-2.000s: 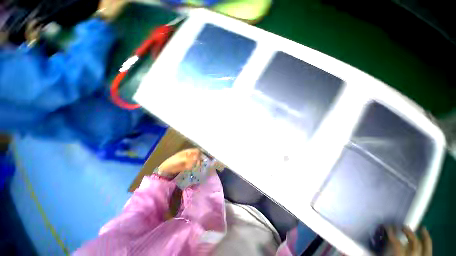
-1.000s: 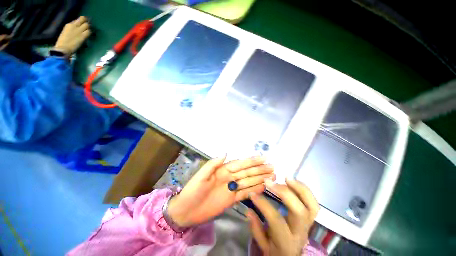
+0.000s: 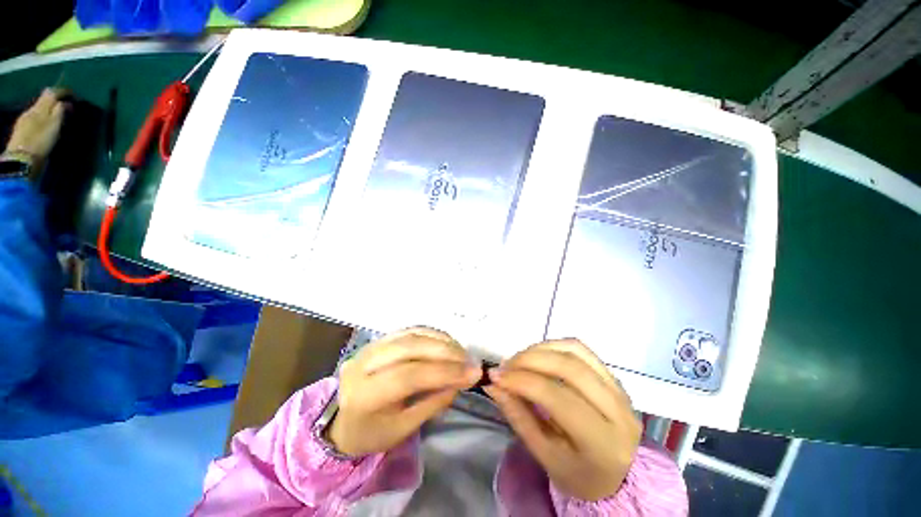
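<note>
My left hand (image 3: 409,389) and my right hand (image 3: 566,414) meet at the tray's near edge, thumbs and fingertips pinching a small dark part (image 3: 487,376) between them. The fingers hide most of it. The white carrier tray (image 3: 353,293) lies beyond, holding a blue tablet back cover (image 3: 278,151) at left, a grey cover (image 3: 454,151) in the middle and another grey cover (image 3: 646,293) at right. The right cover shows a camera cluster at its near right corner and a film edge crossing it.
A red air blow gun (image 3: 151,131) with a hose lies left of the tray. Another person's blue sleeve (image 3: 25,263) is at far left. A brown carton (image 3: 288,358) stands below the bench edge. Blue bins (image 3: 172,12) are at the back; a metal post (image 3: 828,66) is at back right.
The dark part, which lay on my open left palm, is now pinched between both hands' fingertips. The hands have come together. The view has turned, so the tray appears more level and further left.
</note>
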